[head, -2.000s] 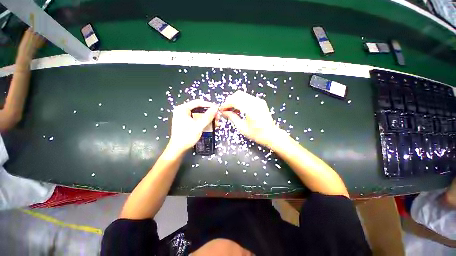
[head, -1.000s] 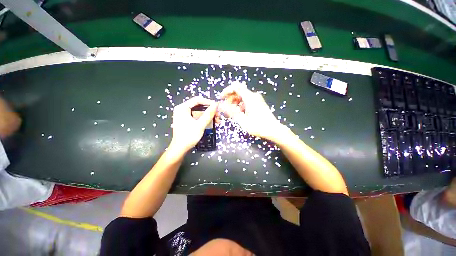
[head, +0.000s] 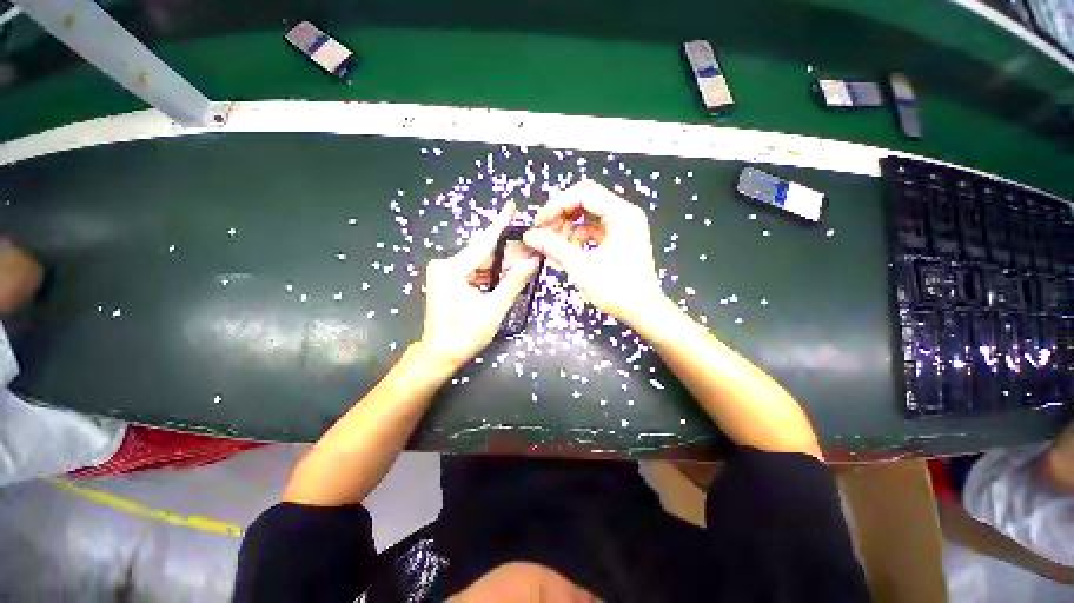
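Note:
My left hand (head: 463, 304) holds a black keypad phone (head: 518, 309) a little above the bench, with the keypad end showing below the fingers. My right hand (head: 598, 250) has its thumb and fingertips at the phone's upper end, touching it. Whether a small part is between the right fingertips cannot be told. Tiny white parts (head: 565, 324) lie scattered around and under both hands. The phone's upper part is mostly hidden by the fingers.
Another phone (head: 782, 194) lies right on the dark green bench. A black blister tray (head: 983, 283) is at far right. Beyond the white strip (head: 495, 124), several phones sit on the green belt (head: 530, 71). A metal post (head: 130, 65) slants at upper left. Another person's hand (head: 18, 279) is at far left.
The held phone has moved slightly right and tilted, its upper end now between both hands. The belt phones have shifted left. The other person's arm at left has drawn back.

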